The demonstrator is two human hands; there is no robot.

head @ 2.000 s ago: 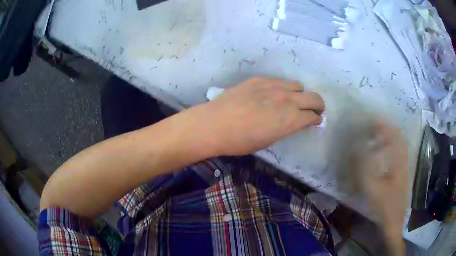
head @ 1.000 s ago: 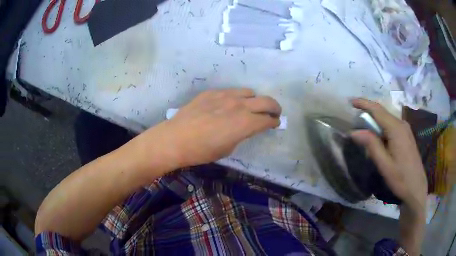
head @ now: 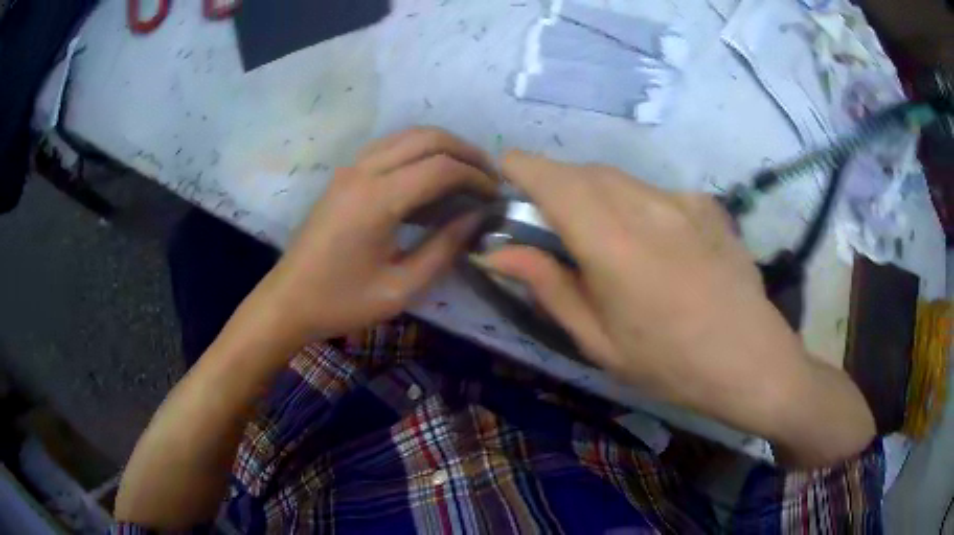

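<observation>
My right hand point(head: 649, 282) is closed around the handle of the iron point(head: 528, 235), over the near middle of the table. The hand hides most of the iron; a bit of its dark body and a shiny part show. My left hand point(head: 377, 230) is bent with curved fingers just left of the iron, at its front end. Its fingertips are blurred, and I cannot tell if they hold anything. The small white-ended strip is hidden under the hands and iron.
Grey finished strips point(head: 596, 65) with ragged white ends lie at the far side. A dark cloth remnant point(head: 303, 23) and red scissors handles point(head: 146, 15) are upper left. White sheets point(head: 772, 65) and scraps lie upper right. The iron's cord point(head: 805, 162) runs right, above a brown block point(head: 881, 340).
My right hand has brought the iron left from the right side, up to my left hand. My left hand has changed from flat over the strip to raised, curved fingers.
</observation>
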